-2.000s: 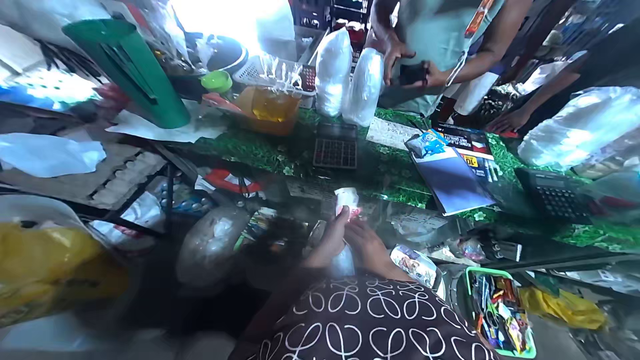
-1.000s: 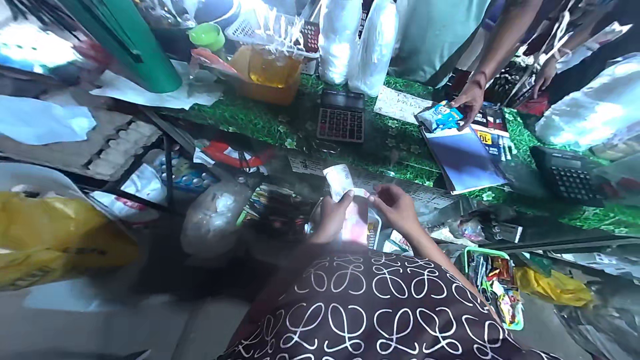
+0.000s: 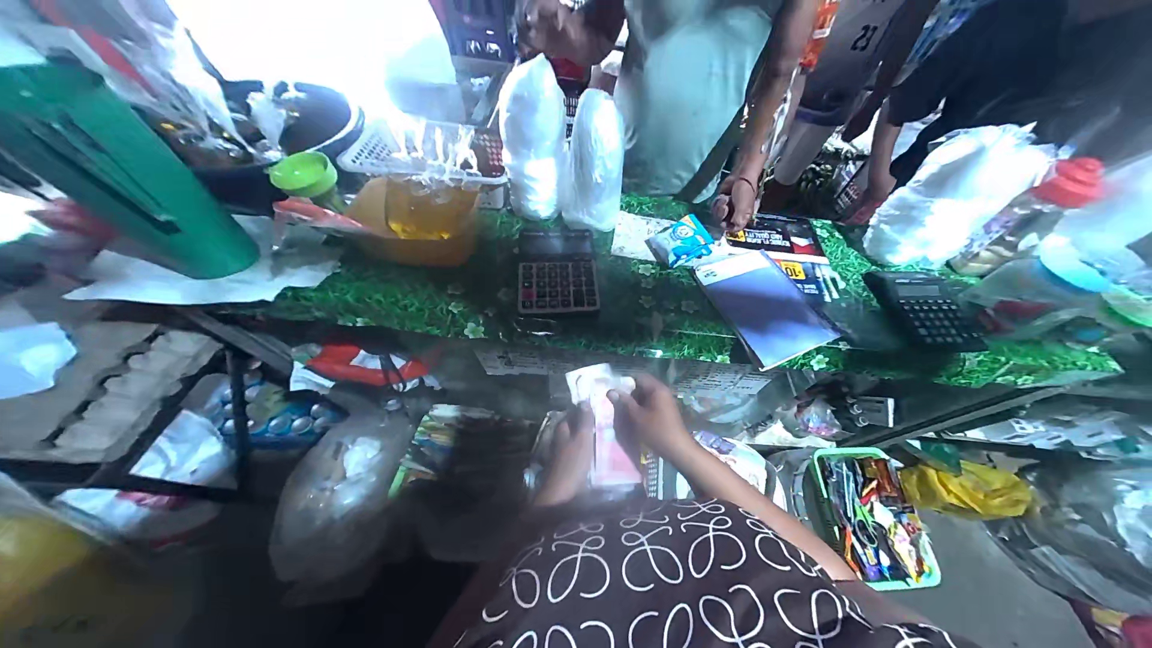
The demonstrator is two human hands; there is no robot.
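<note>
In front of my body, below the counter's edge, my left hand point(image 3: 565, 454) grips a small stack of pale pink and white paper slips point(image 3: 612, 441), which look like banknotes. My right hand point(image 3: 650, 416) pinches the upper part of the same stack from the other side. Just beyond, on the green grass-patterned counter, lies a desk calculator point(image 3: 557, 277). Right of it are a blue snack packet point(image 3: 681, 241) and a blue-purple notebook point(image 3: 765, 306). Another person's hand point(image 3: 737, 200) reaches down beside the packet.
A green tube-like container point(image 3: 117, 171) and an orange tub point(image 3: 414, 220) stand on the counter's left; two bags of white cups or similar point(image 3: 594, 162) stand behind the calculator. A second calculator point(image 3: 927, 310) lies right. Below right sits a green basket point(image 3: 877, 517) of small items.
The other person, first seen holding a dark object in both hands, now has one hand down on the counter. My hands stay on the papers, my right hand having moved back in against them.
</note>
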